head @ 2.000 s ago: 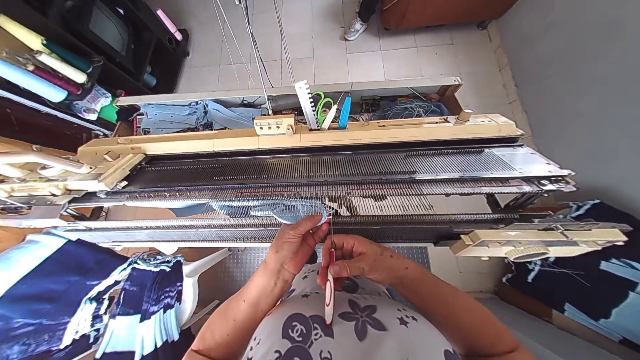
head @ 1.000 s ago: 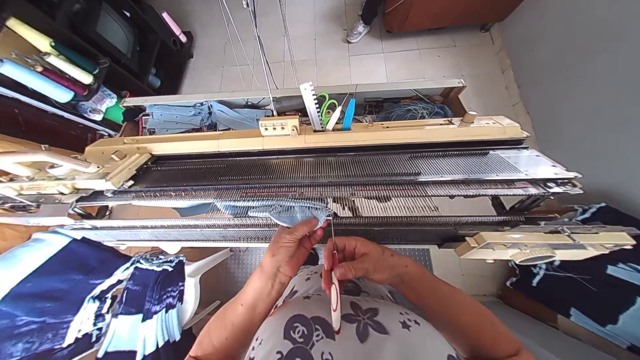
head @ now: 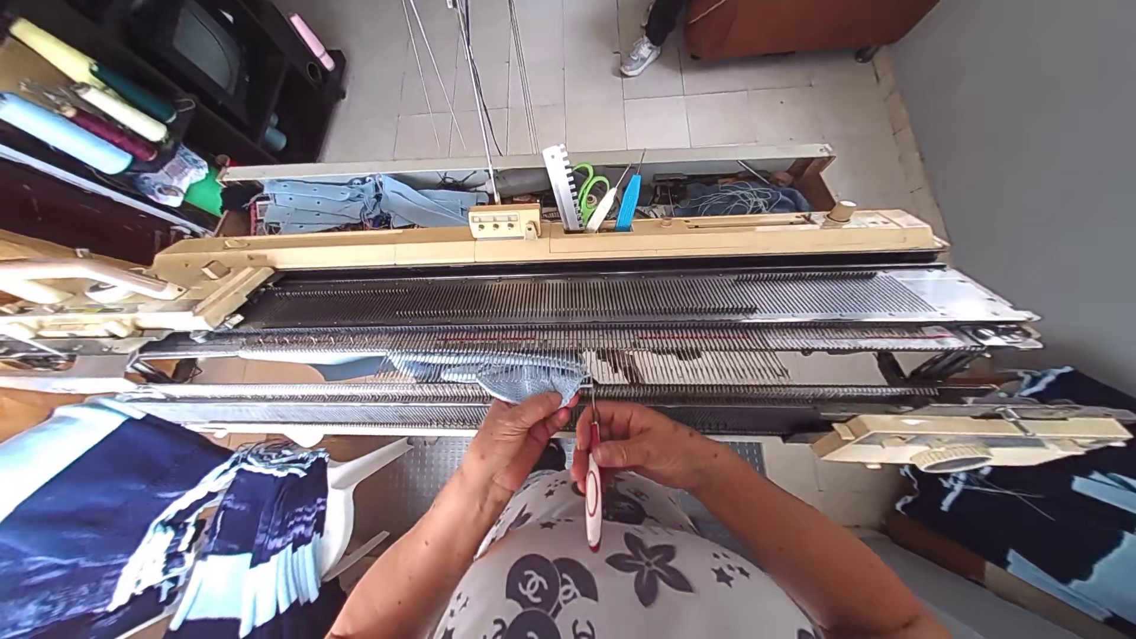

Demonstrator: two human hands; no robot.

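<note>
A double-bed knitting machine (head: 586,253) spans the view, its rows of needles running left to right. Light blue knitted fabric (head: 528,377) lies among the needles at the middle, and its right end is pinched by my left hand (head: 524,435). Close beside it, my right hand (head: 635,444) grips a red and white handled latch tool (head: 594,501). The tool's thin metal shaft points up to the needles at the fabric's right edge; its tip is too small to make out.
Behind the needle beds, a tray (head: 532,160) holds blue knit pieces, green scissors (head: 588,186) and a white comb (head: 561,186). One carriage (head: 967,441) sits at right. Navy and light blue knits (head: 160,497) hang at left. A person's shoe (head: 641,56) shows beyond.
</note>
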